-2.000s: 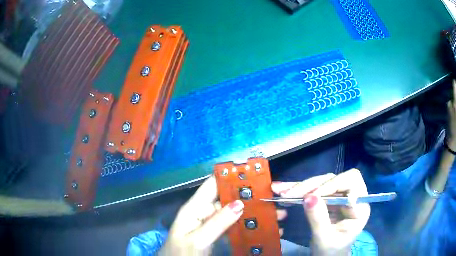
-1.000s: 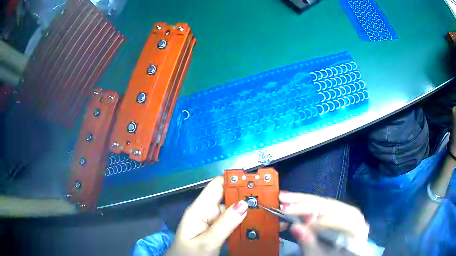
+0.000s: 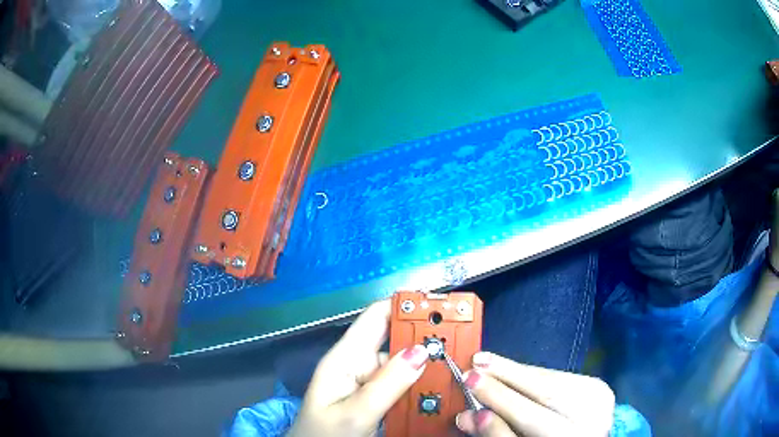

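My left hand (image 3: 354,375) holds an orange-brown fixture (image 3: 407,331) upright at the bench edge, its thumb tip beside the upper round component (image 3: 435,348). My right hand (image 3: 538,399) holds silver tweezers (image 3: 459,382) between thumb and fingers; their tip touches or nearly touches the lower right rim of that component. A second round component (image 3: 429,404) sits lower in the fixture. The fixture's lower end is cut off by the frame. I cannot tell whether an arc piece is at the tweezer tip. The blue carrier sheet (image 3: 410,213) lies beyond, with pale arcs at its right end.
Stacked orange fixtures (image 3: 256,154) cover the sheet's left part. Another fixture (image 3: 156,247) and a ridged fixture stack (image 3: 128,102) stand left. A second blue sheet (image 3: 630,38), a black tray (image 3: 516,10) and a clear bag (image 3: 77,19) lie farther back. People's arms show at both sides.
The tweezers have swung from lying level, right of the upper component, to pointing up-left with the tip at its rim. The held fixture sits slightly lower and farther right in view.
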